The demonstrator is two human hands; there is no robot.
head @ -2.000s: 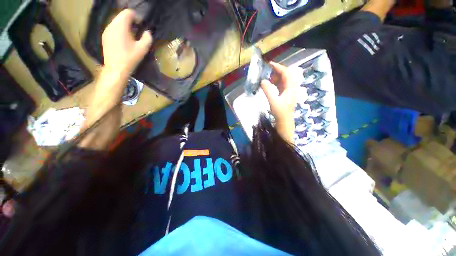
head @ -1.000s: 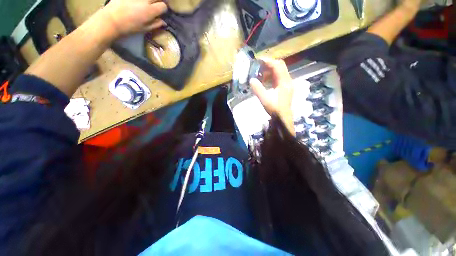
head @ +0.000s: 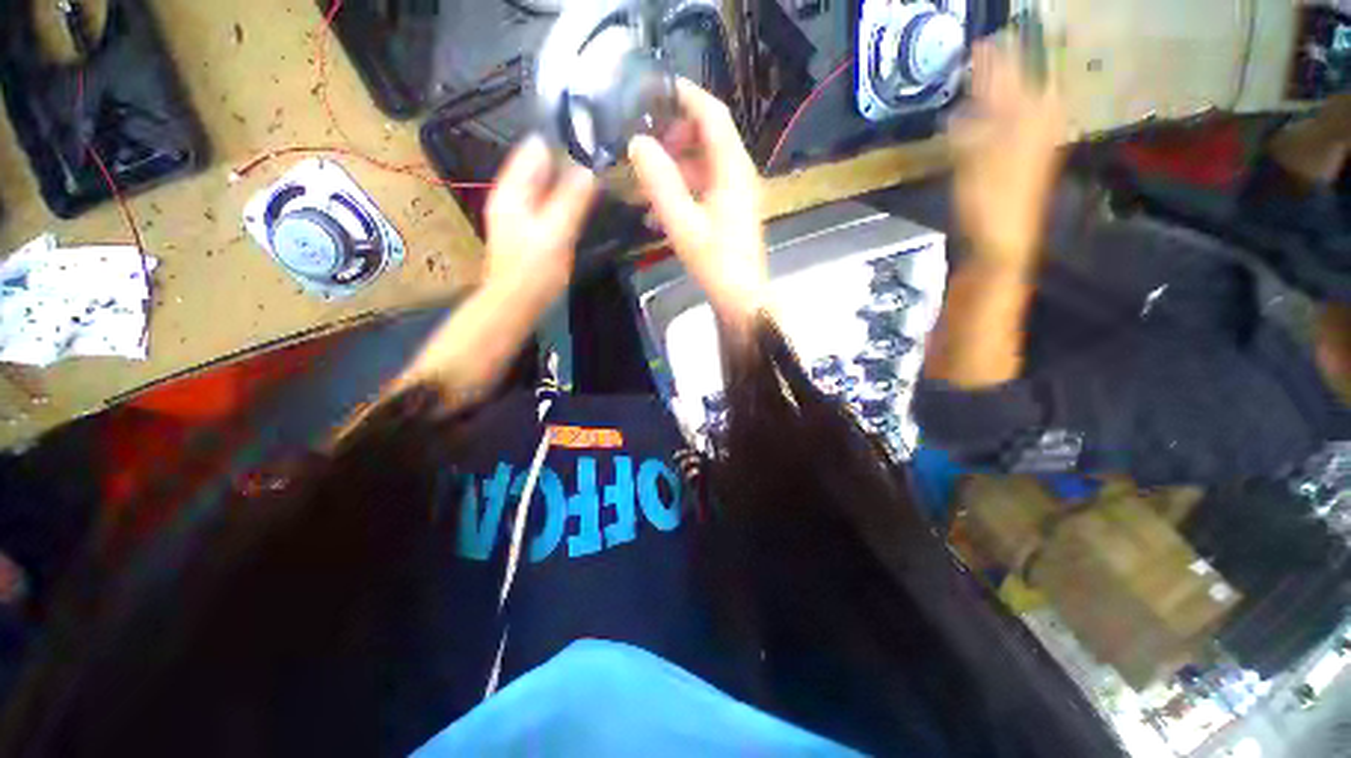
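Note:
A round silver and black speaker driver [head: 590, 92] is held up, blurred, above a black speaker housing [head: 489, 131] on the bench. My left hand [head: 536, 208] is at its lower left edge, fingers on or close to it; blur hides the exact contact. My right hand [head: 702, 185] grips its lower right side. Another speaker driver [head: 319, 230] lies on the bench to the left, with a red wire [head: 348, 160] running above it.
A driver tray [head: 800, 282] stands at the bench edge near my legs. Another person's arm [head: 1000, 222] reaches over the bench at right, beside a housing with a driver [head: 911, 56]. White marked paper [head: 74, 302] lies left. Cardboard boxes [head: 1119, 570] are at lower right.
My left hand has come from the housing to the driver in my right hand. The driver has moved up and left over the housing. The other person's arm has moved left.

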